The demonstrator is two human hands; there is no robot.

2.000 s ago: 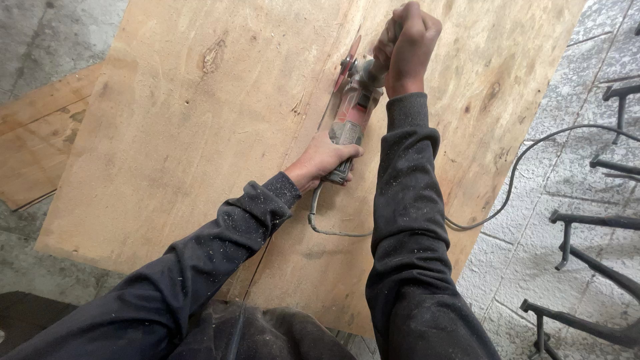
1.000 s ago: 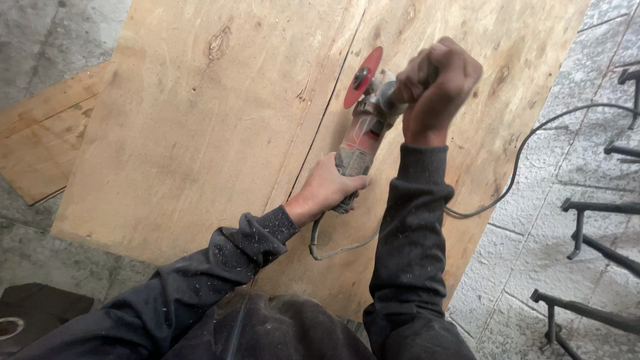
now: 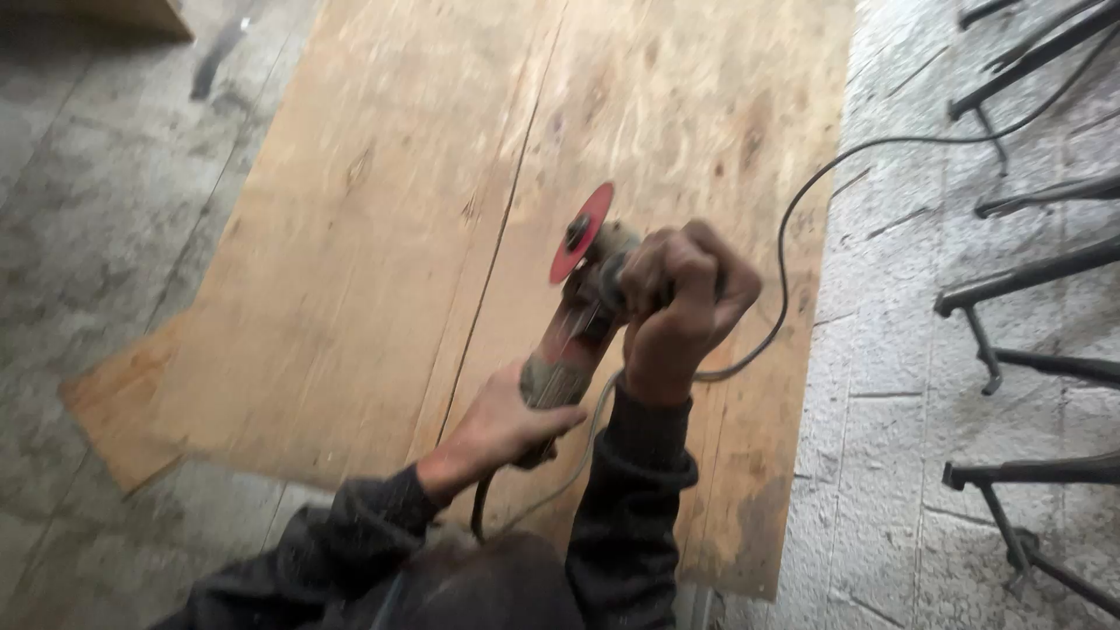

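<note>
An angle grinder [image 3: 556,367] is held in both hands above a plywood sheet [image 3: 376,254]. My left hand [image 3: 494,420] wraps the rear of its body, with the thumb over the top. My right hand [image 3: 691,293] is closed round the side handle near the head. A red disc [image 3: 584,232] is fitted at the head, tilted on edge and standing off the wood. A long dark line, a cut or a seam, runs along the sheet [image 3: 505,227] just left of the disc. The fingertips of my left hand are hidden under the tool.
The power cord [image 3: 781,254] loops from the grinder across the sheet and off to the upper right. Black metal frames [image 3: 1032,271] stand on the paved floor at the right. A smaller board [image 3: 122,394] sticks out at the left, and a wooden edge [image 3: 96,17] shows at the top left.
Both hands have brought the grinder back toward my body along the sheet. The red disc, seen nearly edge-on at the dark line two seconds ago, now stands to its right. The view has shifted.
</note>
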